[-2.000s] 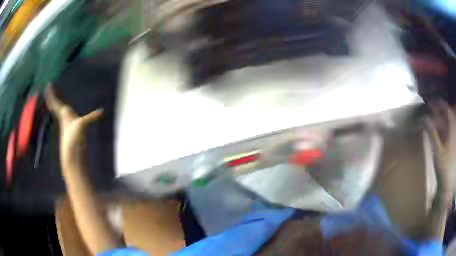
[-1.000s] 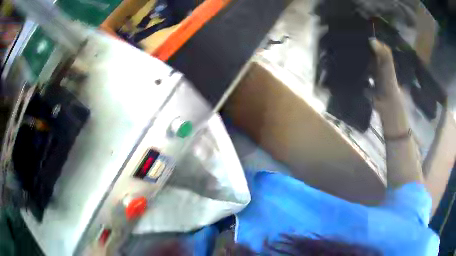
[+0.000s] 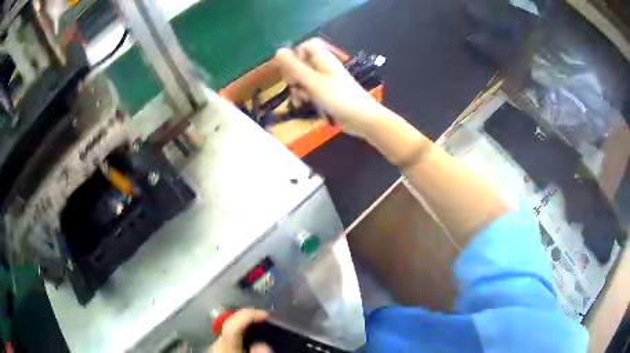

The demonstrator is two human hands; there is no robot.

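Observation:
My left hand [image 3: 238, 332] is at the bottom edge, partly cut off, with its fingers around a black plastic housing [image 3: 293, 340], also cut off by the edge. My right hand [image 3: 321, 79] is over the orange parts tray [image 3: 316, 140], its fingers curled. The tray holds small black parts [image 3: 264, 105] on a tan lining. Blur hides whether the right hand grips a part.
The white machine base [image 3: 228, 200] is at left, with a black fixture [image 3: 128, 227], green button [image 3: 308, 241], red button [image 3: 222, 321] and red-digit display [image 3: 256, 272]. A brown carton [image 3: 407, 241] and black housings on a printed sheet [image 3: 552, 172] are at right.
My right hand has moved from the black housings at the right to the orange tray. My left hand has come into view holding a housing. The view has shifted, showing the fixture more fully.

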